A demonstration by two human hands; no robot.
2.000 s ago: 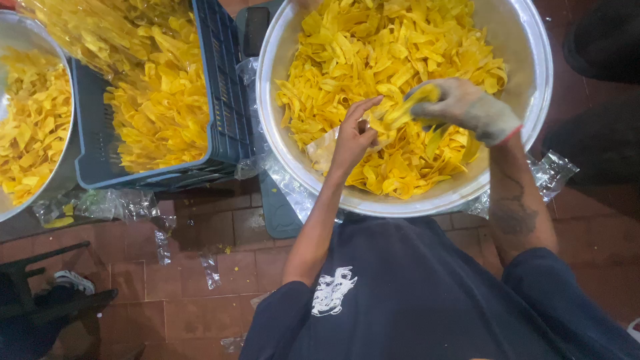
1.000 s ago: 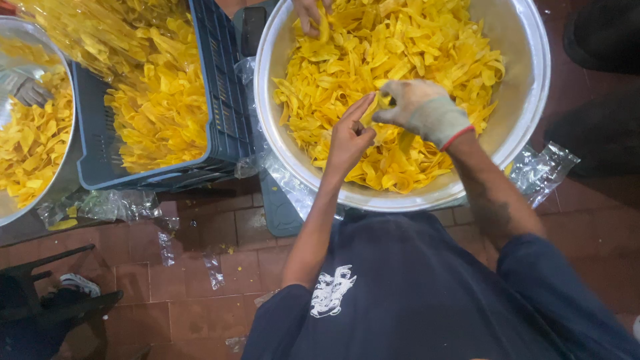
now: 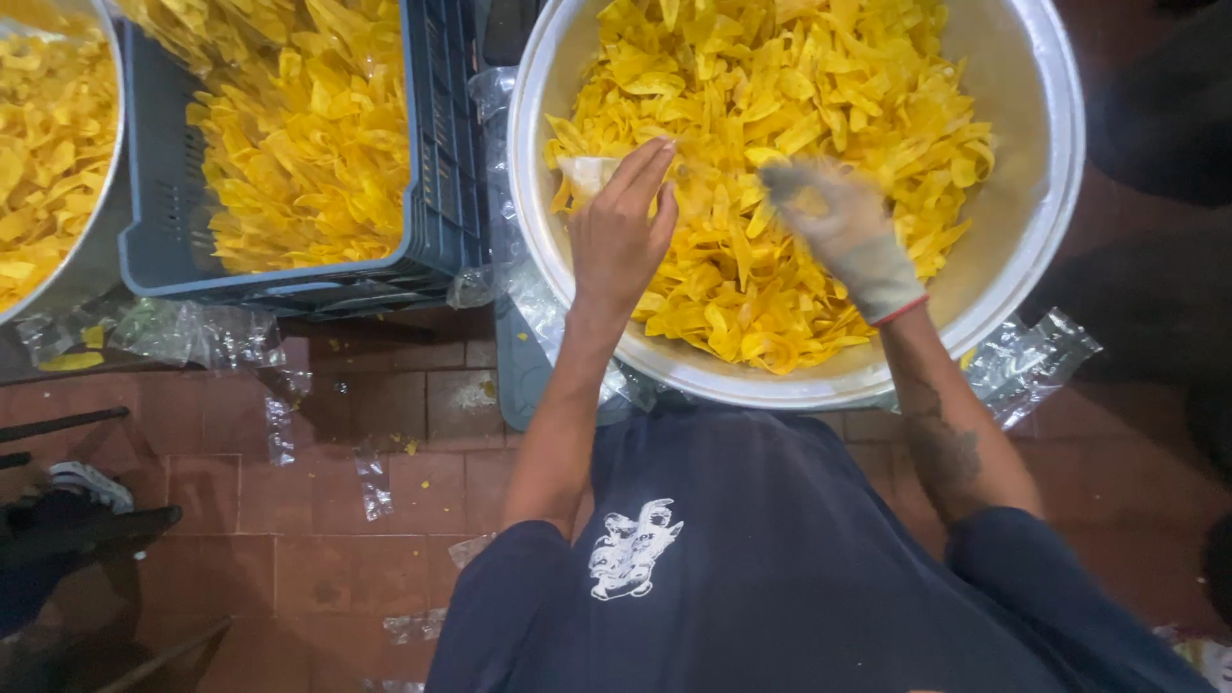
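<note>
A large round metal basin [image 3: 1049,183] holds a heap of thin yellow chips [image 3: 741,87], which look like plantain chips. My bare left hand [image 3: 624,226] is over the left side of the heap, beside a pale, partly hidden clear bag or wrapper [image 3: 585,175]; whether it grips the bag is unclear. My right hand [image 3: 837,226], in a light work glove with dark fingertips and a red cuff edge, is above the middle of the chips. It is blurred, and whether it holds any chips cannot be told.
A blue-grey plastic crate [image 3: 289,281] at the left holds clear bags packed with yellow chips [image 3: 318,144]. Beyond it is another metal basin [image 3: 114,164] of chips. Clear plastic bags [image 3: 1025,361] lie by the large basin. A person's shoe [image 3: 91,484] is at the lower left.
My gloved right hand has drawn away from my left hand toward the right. Another person's hand at the large basin's upper left and a gloved hand in the far-left basin are out of view.
</note>
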